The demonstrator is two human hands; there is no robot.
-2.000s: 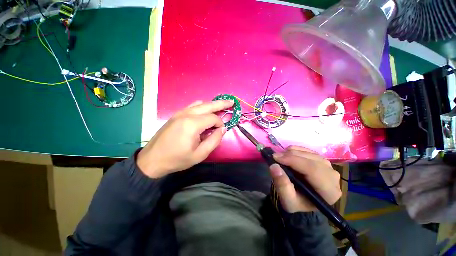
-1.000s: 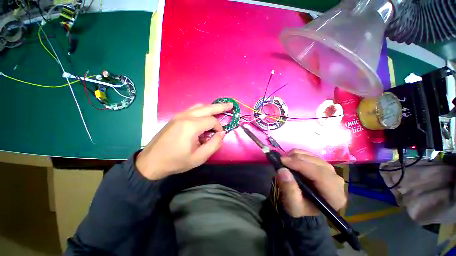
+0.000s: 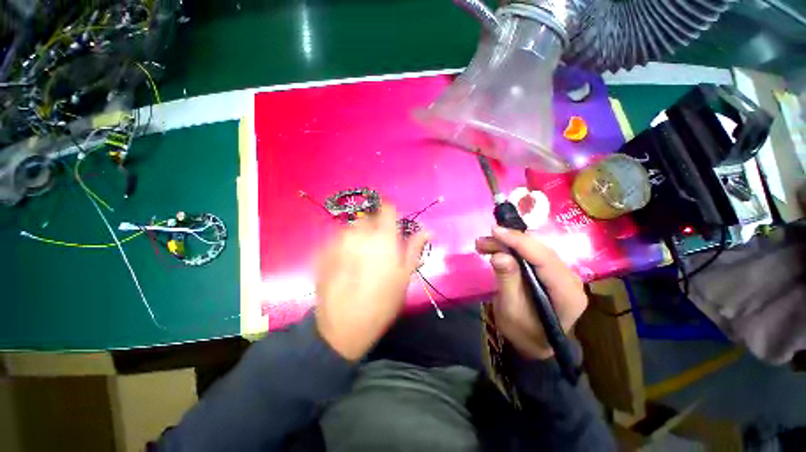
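Note:
My right hand (image 3: 539, 291) holds the black soldering iron (image 3: 533, 296), its metal tip pointing up below the clear hood. My left hand (image 3: 362, 274) is motion-blurred over the red sheet; whether its fingers grip anything cannot be told. A ring part (image 3: 353, 202) with a grey, component-like face lies just beyond my left fingers. A second ring (image 3: 410, 228) is partly hidden behind those fingers. Thin dark leads stick out around the rings, and a white-ended lead (image 3: 439, 311) points toward me.
The clear fume hood (image 3: 504, 97) hangs above the sheet. A round yellow-brown pot (image 3: 612, 186) and black unit (image 3: 680, 177) stand at right. A wired ring assembly (image 3: 205, 240) lies on the green mat at left. Tangled wired assemblies (image 3: 79, 79) are at upper left.
The view has shifted. The soldering iron has moved away from the rings, up and right. The green board face no longer shows; a grey ring face shows beyond my blurred left hand.

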